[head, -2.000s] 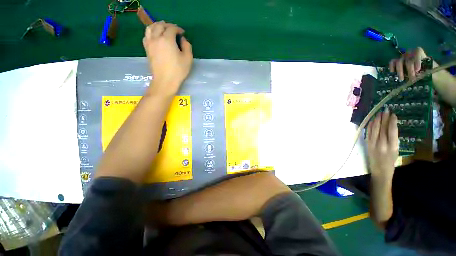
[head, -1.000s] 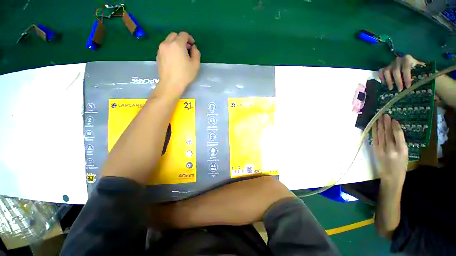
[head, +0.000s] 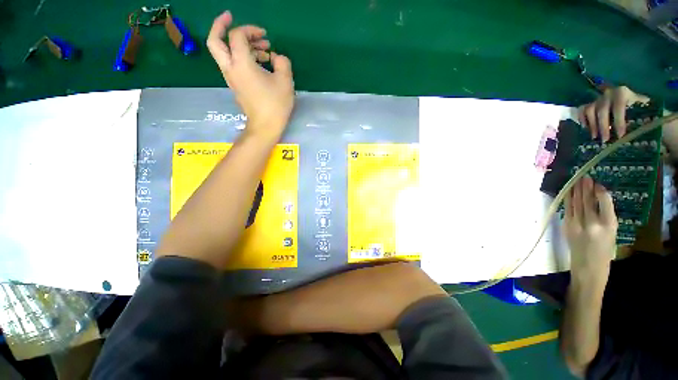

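My left hand [head: 256, 70] is over the green belt [head: 386, 52] beyond the worktop, fingers apart, with nothing seen in it. Left of it on the belt lies a wired unit with two blue cells [head: 181, 35], brown pieces beside them, and a small circuit board [head: 155, 12] between. A smaller blue unit [head: 61, 49] lies farther left. My right forearm crosses low along the worktop's near edge; its hand is hidden behind my left sleeve. A grey printed sheet [head: 323, 223] with yellow panels lies under my left forearm.
At the right, another person's two hands rest on green circuit boards [head: 632, 178], beside a black block [head: 563, 157] and pink part [head: 546, 148]. A pale hose [head: 537, 239] crosses there. Another blue cell [head: 545, 51] lies on the belt. Clear plastic [head: 44, 315] is low left.
The units on the belt have shifted left relative to the worktop. My left hand has reached farther over the belt and its fingers have spread. My right forearm has hardly moved.
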